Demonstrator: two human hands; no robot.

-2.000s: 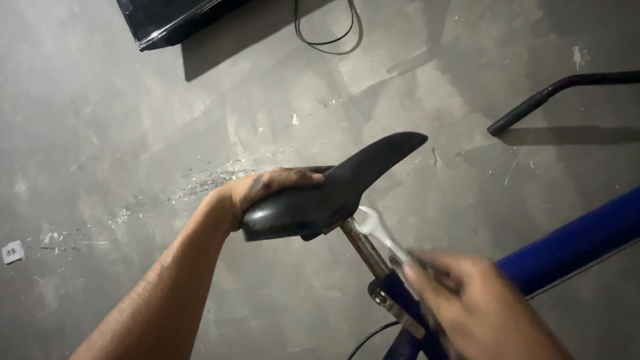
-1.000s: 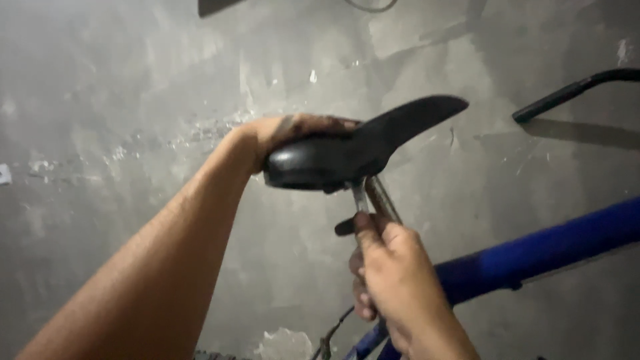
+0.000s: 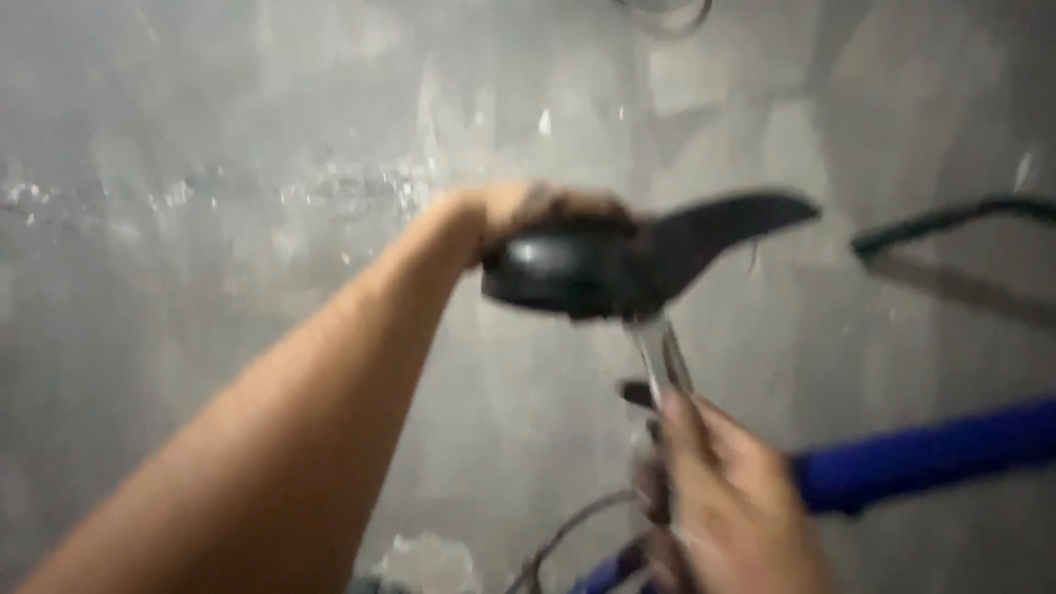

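My left hand grips the far side of a black bicycle saddle, its fingers partly hidden behind it. The saddle's narrow nose points to the upper right. Below the saddle, my right hand is closed around a metal wrench, whose upper end reaches the underside of the saddle beside the seat post. Blur and the saddle hide whether the jaw sits on a bolt. A dark lever-like part juts out to the left of the right hand's fingertips.
The blue bicycle frame tube runs off to the right. A dark handlebar end shows at upper right. A thin cable curves at the bottom, and another black cable lies at the top. Behind is a scuffed grey surface.
My right hand has brought the wrench up from the lower right to the saddle's underside. My left hand has stayed on the saddle. The view has shifted, and the black object at the top is out of sight.
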